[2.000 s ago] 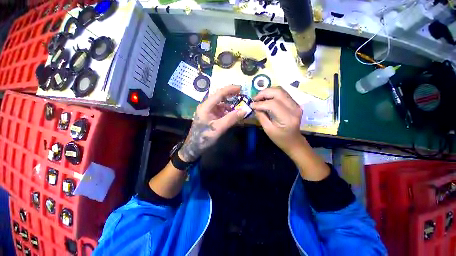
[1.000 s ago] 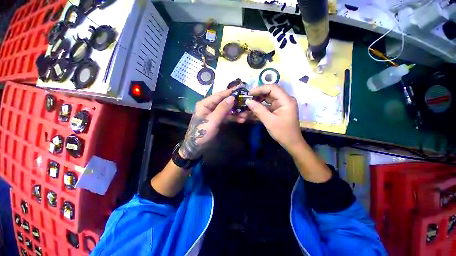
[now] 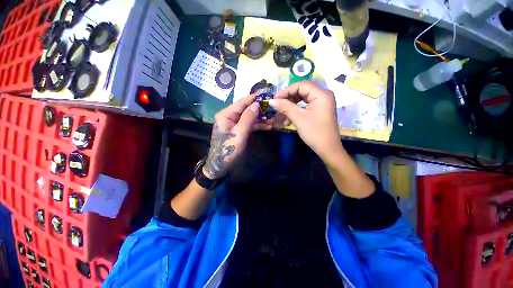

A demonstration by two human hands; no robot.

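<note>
A small dark round unit (image 3: 265,106) with a yellowish detail is held between both hands over the front edge of the board (image 3: 360,130). My left hand (image 3: 237,122) grips its left side with thumb and fingers. My right hand (image 3: 308,115) has its thumb and index finger at the unit's upper right; the fingers hide much of it. A dark round part (image 3: 260,86) lies on the board just behind the hands. A green roll (image 3: 302,68) with a white centre is behind my right hand. More black round units (image 3: 256,47) lie at the board's back left.
Red trays (image 3: 34,146) with units stand at left, beside a white box (image 3: 126,62) with black rings on top. A dotted card (image 3: 205,73) lies left of the board. A thick dark tube (image 3: 353,25) hangs over the back. A squeeze bottle (image 3: 437,75) and black device (image 3: 490,101) are at right.
The unit has turned in my hands; its white face, seen earlier, no longer shows. A dark round part behind the hands has come into view. The camera view has shifted slightly.
</note>
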